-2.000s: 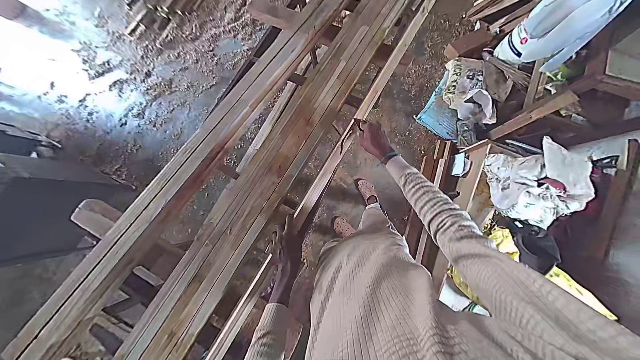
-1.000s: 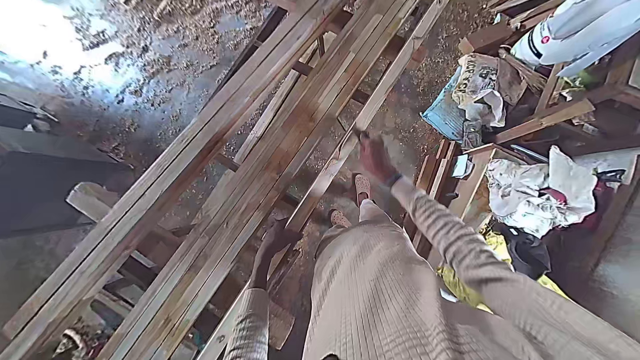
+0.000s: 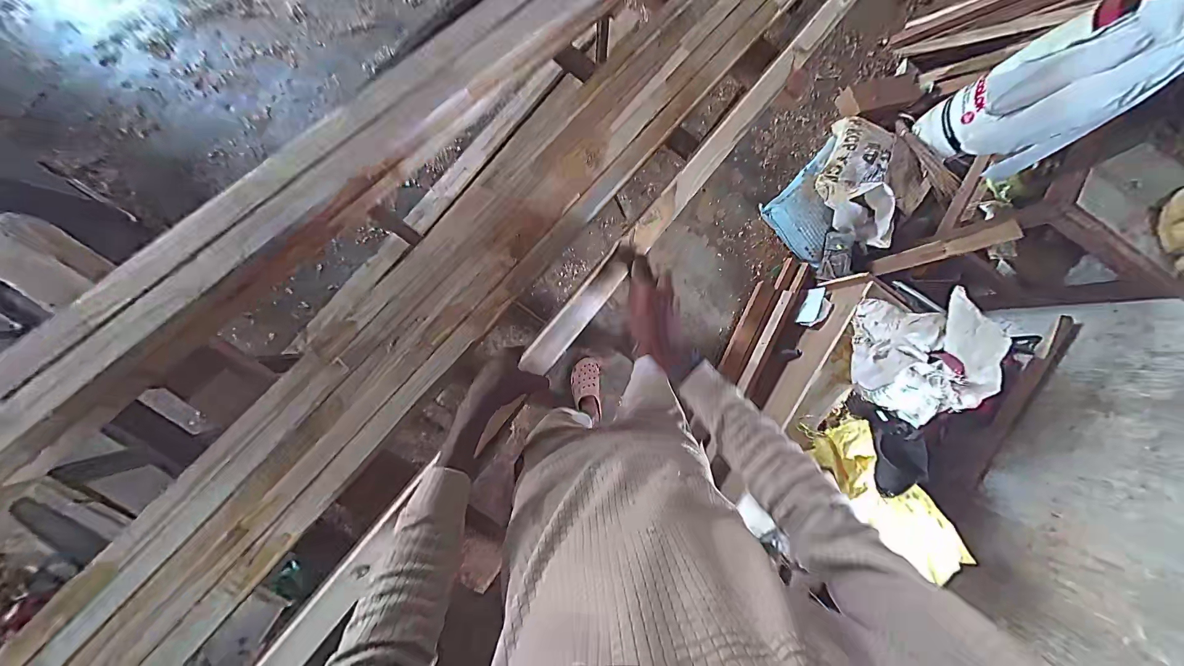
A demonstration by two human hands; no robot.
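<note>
A long, narrow wooden strip [image 3: 684, 190] runs diagonally along the near side of several long boards [image 3: 481, 259]. My left hand [image 3: 490, 398] is on this strip at lower centre, its fingers curled around it, dark and partly hidden by shadow. My right hand [image 3: 650, 310] is at the strip farther along, fingertips touching or very near its edge; it is blurred, so a grip cannot be made out. A small dark spot or object shows at the right fingertips, too unclear to name.
More long boards [image 3: 231, 222] lie parallel at the left, over wooden crosspieces. At the right are a blue woven sack [image 3: 797, 215], an open wooden box [image 3: 819, 365], white cloth or plastic [image 3: 897, 342] and a yellow sack [image 3: 911, 518]. A pink clog [image 3: 585, 381] shows below me.
My right hand has moved back along the strip, nearer my body and my left hand. The left hand stays on the strip. The view has shifted closer over the boards.
</note>
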